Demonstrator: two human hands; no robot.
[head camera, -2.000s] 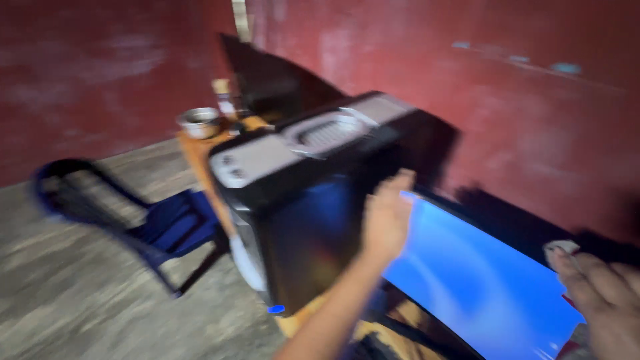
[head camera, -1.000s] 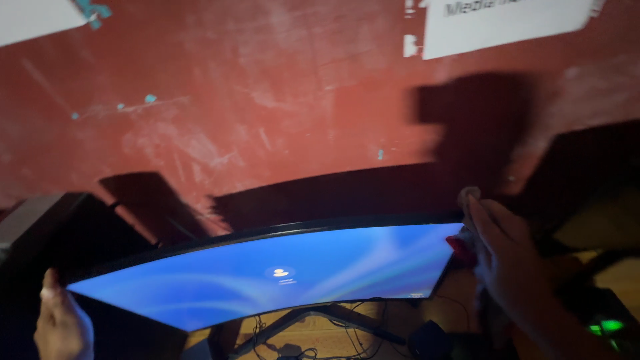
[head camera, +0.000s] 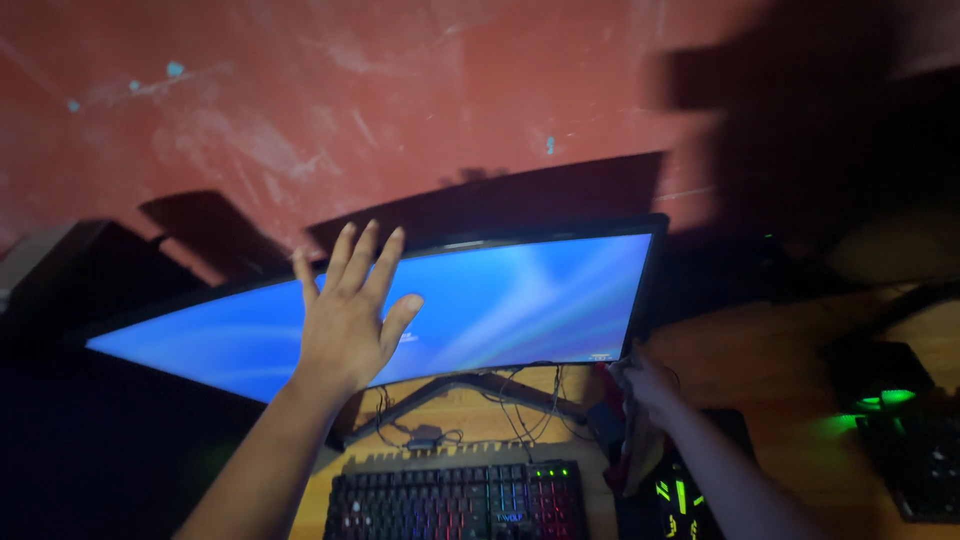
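A wide curved monitor (head camera: 525, 292) with a lit blue screen stands on a dark V-shaped stand (head camera: 465, 381). My left hand (head camera: 349, 322) is spread in front of the screen, its fingertips at the top bezel and nothing held in it; whether it touches cannot be told. At the screen's lower right corner, my right hand (head camera: 645, 382) grips a crumpled cloth (head camera: 626, 420), grey and red, which hangs below the fingers.
Below the screen lie loose cables (head camera: 525, 420) and a backlit keyboard (head camera: 457, 499). A black mouse pad (head camera: 727, 435) with yellow-green marks is under my right forearm. Further right are a green-lit device (head camera: 881, 382) and another keyboard (head camera: 915, 457). A red wall (head camera: 420, 112) rises behind.
My left hand has moved from the monitor's left edge to the front of its screen. My right hand, with the cloth, has gone from the upper right corner to the lower right one.
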